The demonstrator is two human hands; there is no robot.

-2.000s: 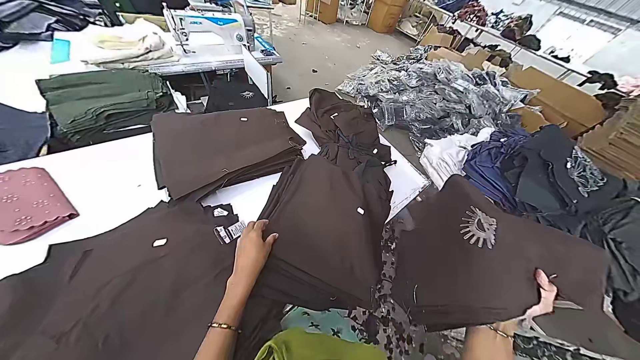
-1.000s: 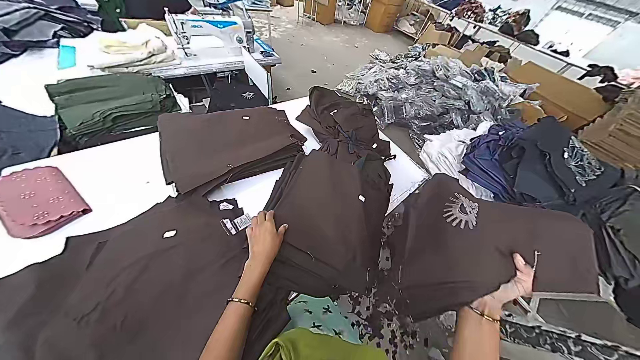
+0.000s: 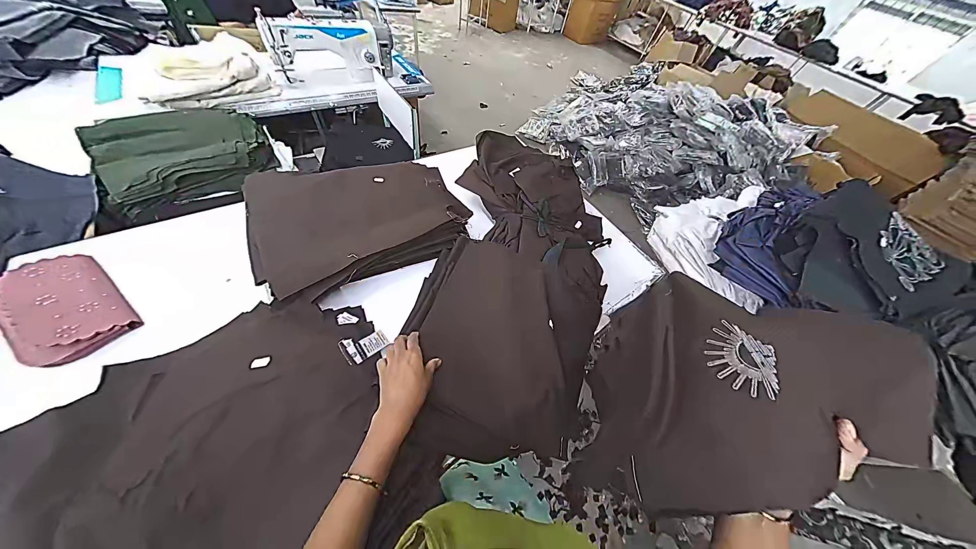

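My left hand (image 3: 406,375) rests at the left edge of a stack of dark brown fabric pieces (image 3: 496,343), beside a printed label (image 3: 364,347). Another brown stack (image 3: 351,221) lies behind it, and a gathered brown garment (image 3: 530,183) is at the table corner. Brown cloth (image 3: 229,427) with a small white sticker spreads at the left. At the right, my right hand (image 3: 850,446) is mostly hidden under a brown panel with a silvery sunburst motif (image 3: 743,358); its fingers show at the panel's edge, holding it.
A folded pink scalloped cloth (image 3: 65,309) lies on the white table (image 3: 175,267). Green fabric (image 3: 171,156) is stacked near a sewing machine (image 3: 328,42). Plastic-wrapped packets (image 3: 671,130) are heaped beyond, with white cloth (image 3: 698,236), navy cloth (image 3: 766,232) and cardboard boxes (image 3: 865,137) at the right.
The sunburst panel now covers most of my right hand, which showed more fully a second ago. My left hand stays at the edge of the middle stack.
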